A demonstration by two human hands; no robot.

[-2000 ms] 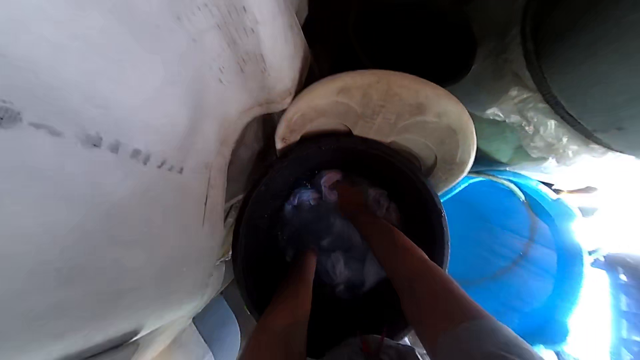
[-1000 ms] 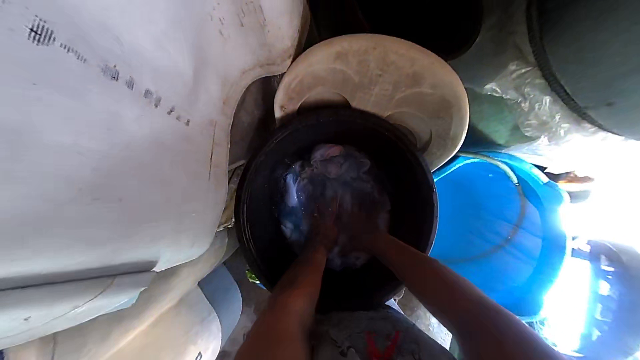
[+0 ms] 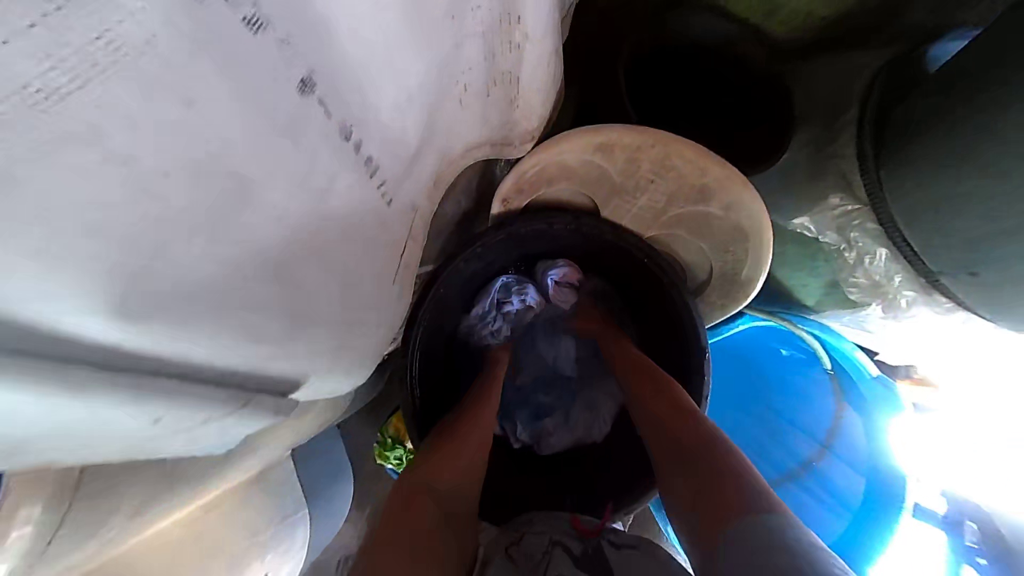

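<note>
Both my arms reach down into a round black tub [image 3: 692, 320] that holds wet cloth [image 3: 560, 384]. My left hand [image 3: 498, 352] is at the left side of the cloth, its fingers hidden under a pale, bunched part [image 3: 504, 308]. My right hand [image 3: 592, 320] is at the upper right of the cloth, beside a pinkish bunched end; its fingers are dark and blurred. Whether either hand grips the cloth cannot be made out.
A round beige lid or basin [image 3: 640, 176] lies behind the tub. To the right stand a blue plastic tub [image 3: 784, 408] with a hose in it, clear plastic film [image 3: 856, 248] and a large grey container [image 3: 952, 168]. A big whitish container [image 3: 240, 200] fills the left.
My hands have moved apart from where they were close together a second ago. The cloth between them now shows as a larger, raised bundle.
</note>
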